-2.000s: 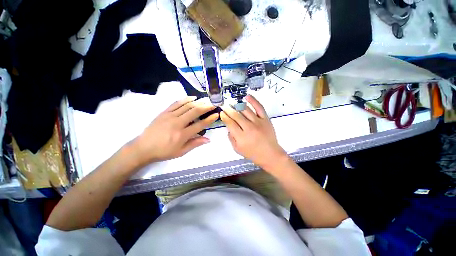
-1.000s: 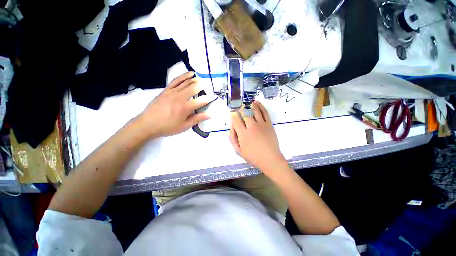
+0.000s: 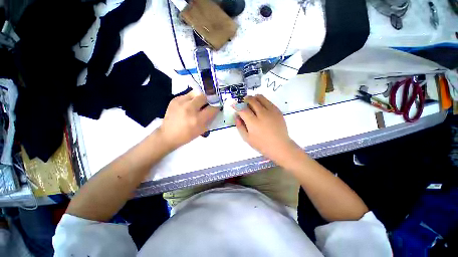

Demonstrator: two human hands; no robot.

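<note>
My left hand (image 3: pixel 187 118) is just left of the presser foot (image 3: pixel 240 95), its fingers curled at the needle guard's lower end. A small dark bit of fabric (image 3: pixel 205 134) shows under its edge; the rest is hidden, so its hold cannot be told. My right hand (image 3: pixel 265 125) lies right of the foot with fingertips bent at it; whether it holds anything is hidden. The upright metal-edged guard (image 3: pixel 207 75) stands left of the foot. Black cut pieces (image 3: pixel 143 90) lie on the white table left of the machine.
The sewing machine head (image 3: pixel 271 35) carries a brown block (image 3: pixel 210 22). A black strip (image 3: pixel 344 35) hangs at its right. Red-handled scissors (image 3: pixel 407 98), snips (image 3: pixel 374 100) and an orange tool (image 3: pixel 444 92) lie right. A black fabric heap (image 3: pixel 45 75) and wrapped brown package (image 3: pixel 50 168) are left.
My left hand has moved right, back close to the foot, its fingers now curled. The black pieces left of the machine have shifted and turned. My right hand stays beside the foot.
</note>
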